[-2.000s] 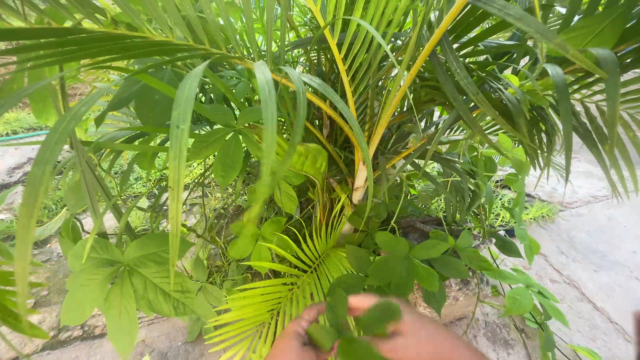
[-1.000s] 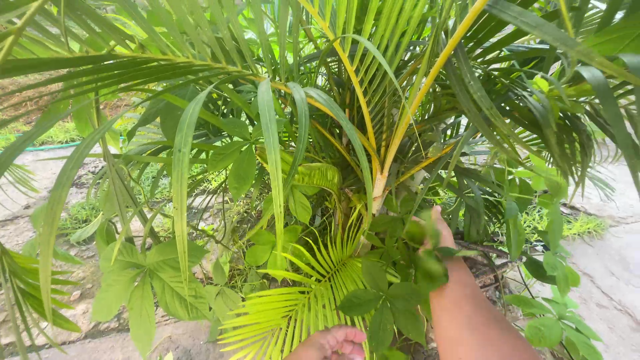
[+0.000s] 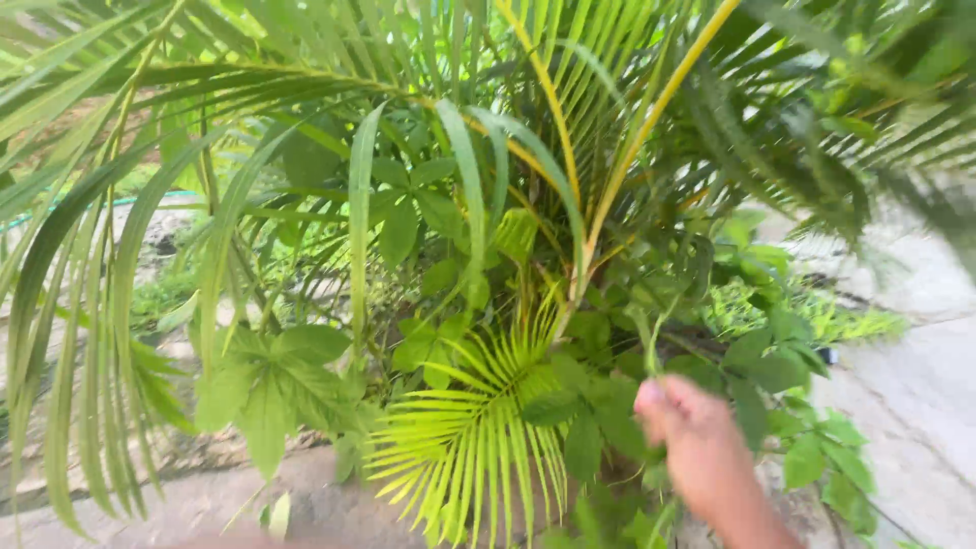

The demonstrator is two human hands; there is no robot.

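My right hand (image 3: pixel 682 419) pinches a thin green vine stem (image 3: pixel 652 347) at the lower right, just right of the palm's base. The palm (image 3: pixel 583 267) has yellow stalks that fan upward and long drooping leaflets. A small bright yellow-green frond (image 3: pixel 488 427) spreads low, left of the hand. Broad-leaved vine foliage (image 3: pixel 583 438) hangs between that frond and the hand. My left hand cannot be made out; only a skin-coloured blur shows at the bottom edge, left of centre.
Cracked stone paving (image 3: pixel 915 404) lies on the right and along the bottom left. Large lobed leaves (image 3: pixel 267 389) grow at the left. Trailing vine leaves (image 3: pixel 831 465) spill over the paving at the right. Low grass (image 3: pixel 831 313) grows behind, and a thin teal hose (image 3: pixel 152 198) runs at the far left.
My right hand has come down from beside the palm's base and now has a thin stem in its fingers. My left hand, seen at the bottom centre a second ago, has dropped largely out of view.
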